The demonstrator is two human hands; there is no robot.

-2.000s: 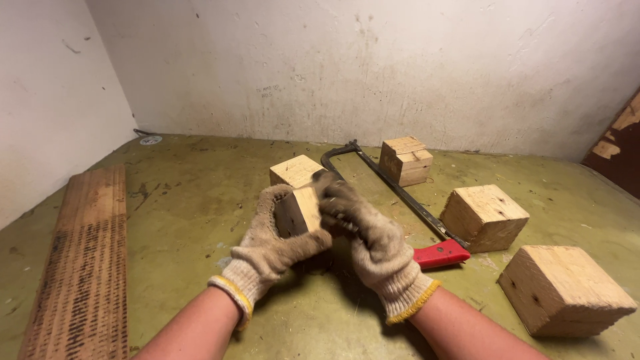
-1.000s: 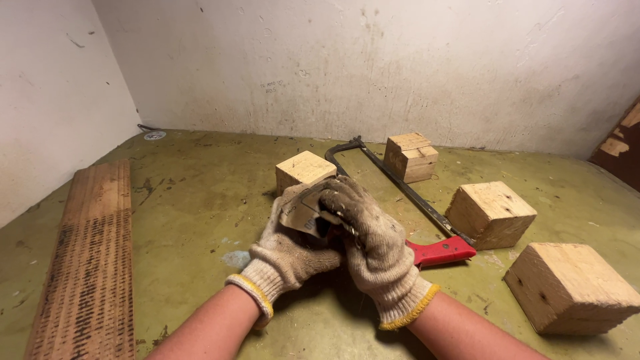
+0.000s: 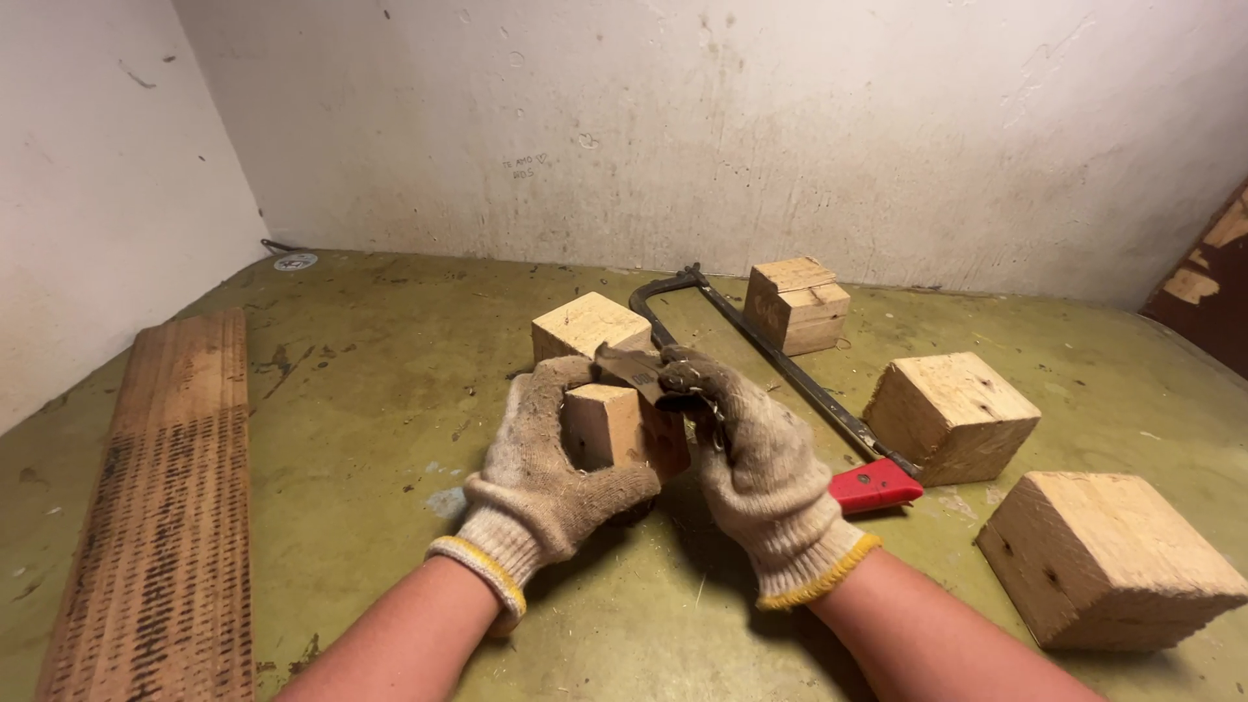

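Note:
Both hands wear knit work gloves with yellow-edged cuffs. My left hand (image 3: 561, 458) grips a small wooden block (image 3: 606, 426), its thumb along the near side and its fingers behind. Folded against the block's upper right side is a worn piece of sandpaper (image 3: 632, 370) with printing on its back. My right hand (image 3: 746, 429) pinches this sheet between thumb and fingers. Just behind my left hand, another wooden block (image 3: 593, 325) rests on the table. A hacksaw (image 3: 780, 361) with a red handle lies to the right, its handle partly behind my right wrist.
Three wooden blocks stand on the right: one far back (image 3: 798, 307), one beside the saw (image 3: 951, 419) and one near the front (image 3: 1107, 561). A flat board with dark marks (image 3: 171, 487) lies at the left of the green tabletop (image 3: 361, 419). Pale walls (image 3: 624, 127) rise behind and at left.
The held block has been turned within my hands; one second ago the gloves and sheet covered most of it, and now its pale end and side show. The other blocks and the hacksaw have not moved.

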